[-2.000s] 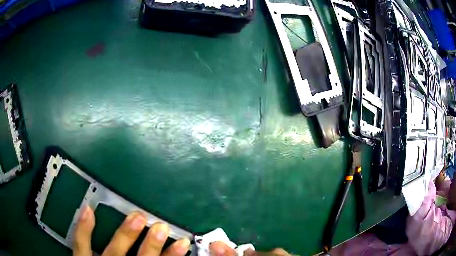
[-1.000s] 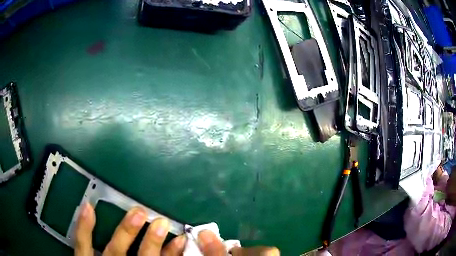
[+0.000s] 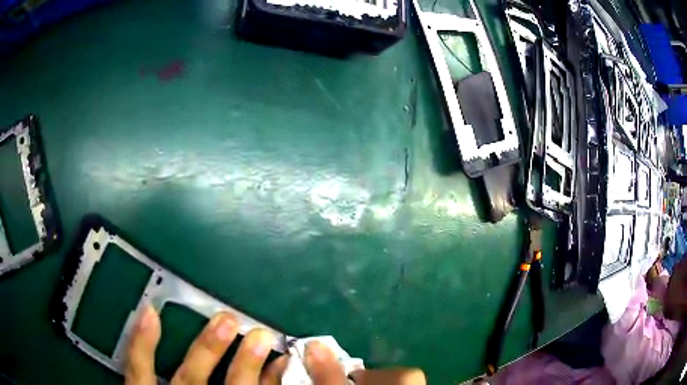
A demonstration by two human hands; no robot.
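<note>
A silver phone middle frame with black edges (image 3: pixel 188 297) lies slanted on the green mat at the bottom left. My left hand (image 3: pixel 199 350) is cut off by the lower edge; its spread fingertips press on the frame and hold it down. My right hand (image 3: pixel 377 374) is also mostly cut off; its fingers hold a crumpled white wipe (image 3: pixel 331 350) against the frame's right end. The lower part of the frame is hidden by the fingers and the picture's edge.
Stacked mid-frames (image 3: pixel 324 30) stand at the far side. A single frame (image 3: pixel 30 195) is at far left. Loose frames (image 3: pixel 471 90), pliers with black and orange handles (image 3: pixel 512 308) and a frame tray (image 3: pixel 621 173) are on the right. A person's pink sleeve (image 3: pixel 633 331) shows lower right.
The wipe and my right hand shifted left along the frame's end, then slightly back right. My left hand stays on the frame. The whole view has shifted slightly.
</note>
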